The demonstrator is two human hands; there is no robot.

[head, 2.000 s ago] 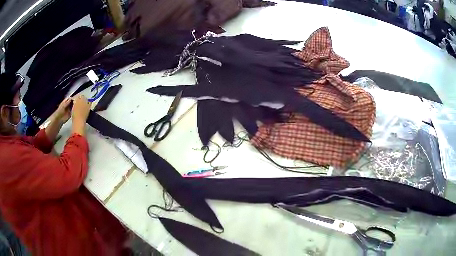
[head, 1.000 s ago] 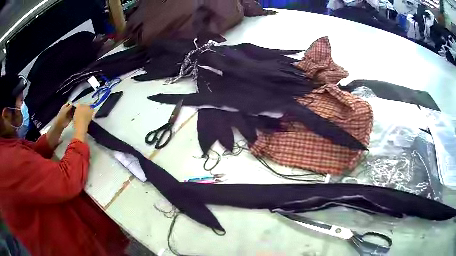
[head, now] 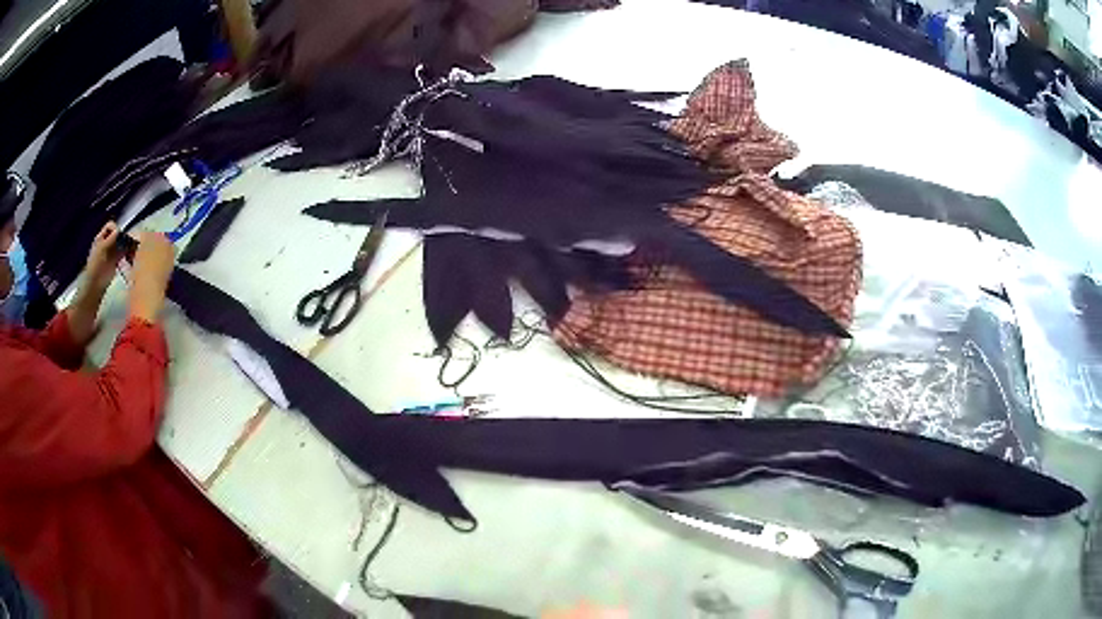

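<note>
Neither of my hands shows clearly; a faint orange blur at the bottom edge is too indistinct to identify. A long dark fabric piece [head: 677, 450] lies across the near table, with a pale line along its lower edge. Another dark strip [head: 326, 405] runs from its left part up to a person's hands. The tip of a dark piece [head: 453, 608] shows at the bottom edge, with loose dark thread beside it. Large silver shears [head: 786, 541] with black handles lie just below the long piece. A thin blue and pink tool [head: 435, 409] lies above its left part.
A person in red [head: 91, 411] holds dark fabric at the left. Black-handled scissors [head: 332, 300], a black rectangle [head: 212, 230] and a blue strap [head: 199, 206] lie nearby. Stacked dark pieces [head: 556, 157] overlap a plaid cloth [head: 725, 345]. Clear plastic bags [head: 918, 327] lie right.
The view has shifted, so the table things sit farther left. The dark piece at the bottom left the view, and now its tip shows. The loose thread there has changed shape.
</note>
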